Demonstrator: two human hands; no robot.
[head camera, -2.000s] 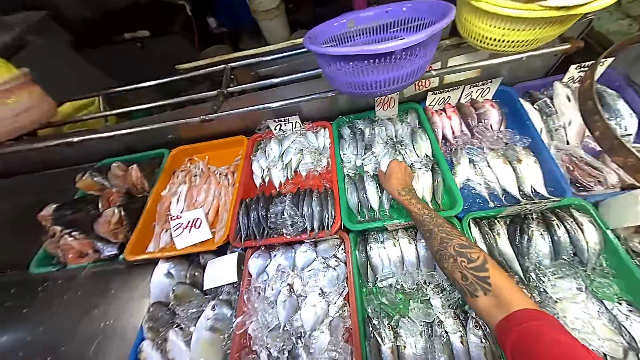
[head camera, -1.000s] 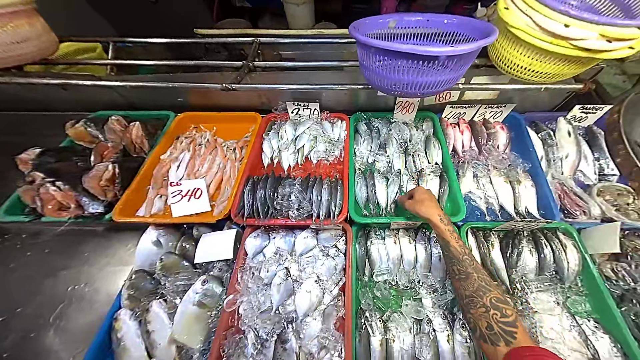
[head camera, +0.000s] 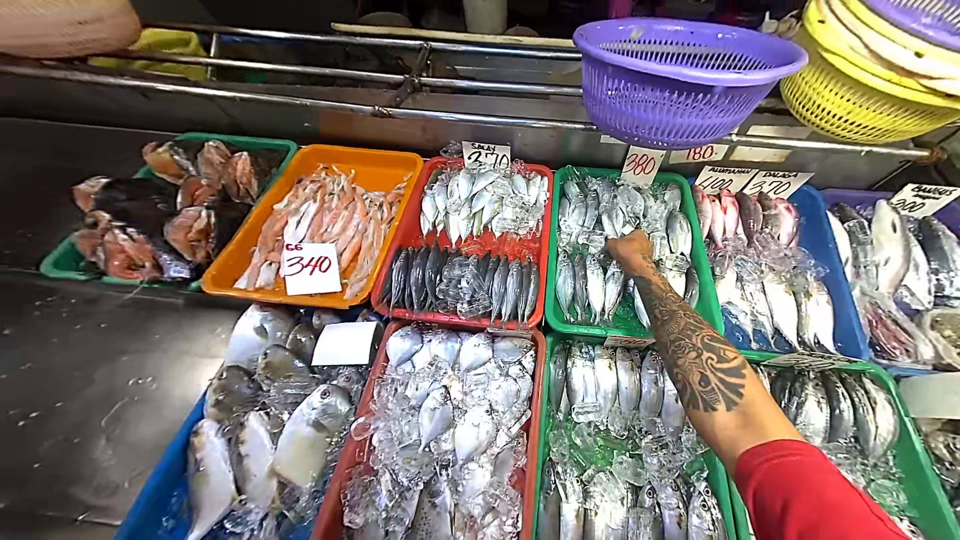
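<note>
My right hand (head camera: 631, 251), at the end of a tattooed forearm in a red sleeve, is down on the small silvery fish (head camera: 595, 289) in the upper green plastic tray (head camera: 553, 300). Its fingers point away from me and are partly hidden, so whether they hold a fish cannot be told. Fish lie in rows below the hand and in a looser pile with ice above it. A card with a written price (head camera: 642, 163) stands at the tray's back edge. My left hand is out of view.
Left of it are a red tray (head camera: 470, 241) and an orange tray (head camera: 217, 281) of fish. A blue tray (head camera: 862, 330) lies to the right, more iced fish nearer. Purple (head camera: 675, 82) and yellow (head camera: 862, 97) plastic baskets hang over metal rails (head camera: 300, 97).
From one second ago, my right hand has moved from the lower right part of the green tray back toward its middle.
</note>
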